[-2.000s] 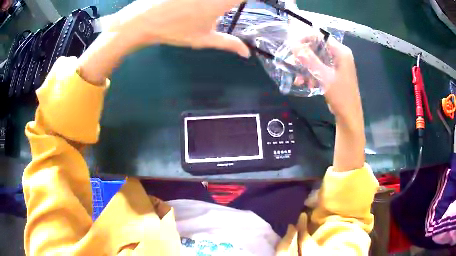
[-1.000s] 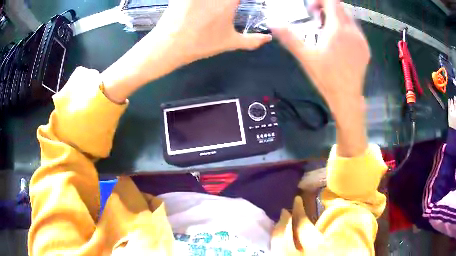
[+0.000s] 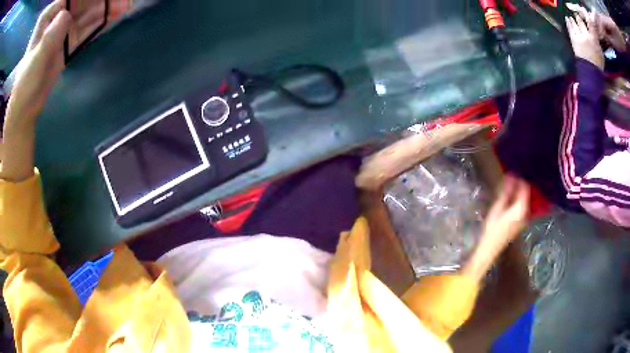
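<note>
A black media player unit (image 3: 252, 148) lies tilted on the green bench top, its display (image 3: 153, 158) showing a pale border. The round silver-ringed dial (image 3: 215, 110) is on its right part. My left hand (image 3: 45, 55), partly cut off at the upper left, holds a clear front panel (image 3: 86, 24) with a black border. My right hand (image 3: 508, 214) is low at the right, beside a box of crumpled clear film (image 3: 438, 207). It is blurred, and whether it holds anything cannot be told.
The black wrist strap (image 3: 311, 86) loops from the unit's right end. A red-handled tool (image 3: 492, 17) with a cord lies at the upper right. Another person's hand (image 3: 584, 31) and dark striped sleeve (image 3: 577, 124) are at the right. Blue crate parts (image 3: 90, 276) show at lower left.
The view has swung right, so the unit appears further left and the film box is in view. My hands have separated: left up with the panel, right down beside the box.
</note>
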